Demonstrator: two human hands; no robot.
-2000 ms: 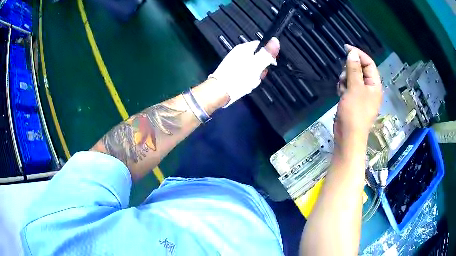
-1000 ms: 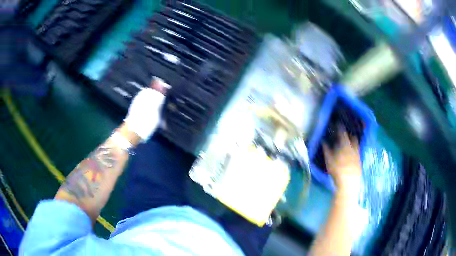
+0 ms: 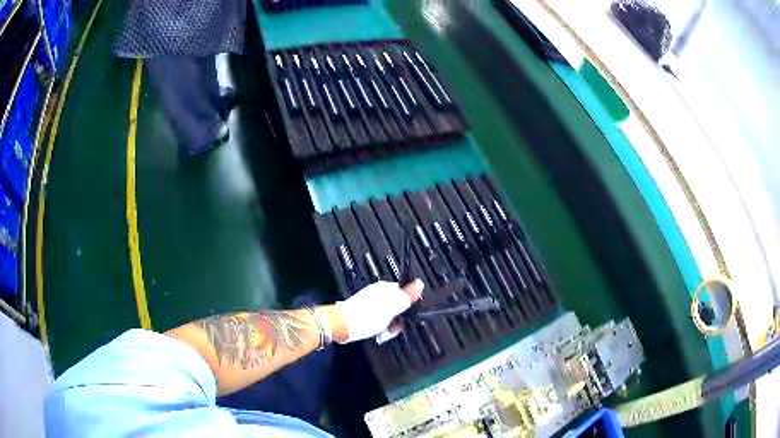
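My left hand [image 3: 376, 312], in a white glove, is low over the near black ribbed tray [image 3: 359, 227]. Its thumb and fingers are closed on a black stick assembly [image 3: 457, 309], which points right across the slots; a thin dark arm seems to rise from it. Slim rods with silver sections lie in the tray's slots. The silver-grey assembly jig [image 3: 513, 376] lies at the tray's near end. My right hand is out of the picture.
A second ribbed tray [image 3: 342, 128] with rods lies further along the teal bench [image 3: 402, 175]. The blue bin's rim [image 3: 599, 425] is cut off at the bottom. A wrapped post [image 3: 663, 404] and tape roll [image 3: 712, 306] are at right. A person's legs [image 3: 184, 94] are upper left.
The view has swung up along the bench. My left hand now holds the stick assembly across the tray. My right hand, in the blue bin one second ago, has left the picture.
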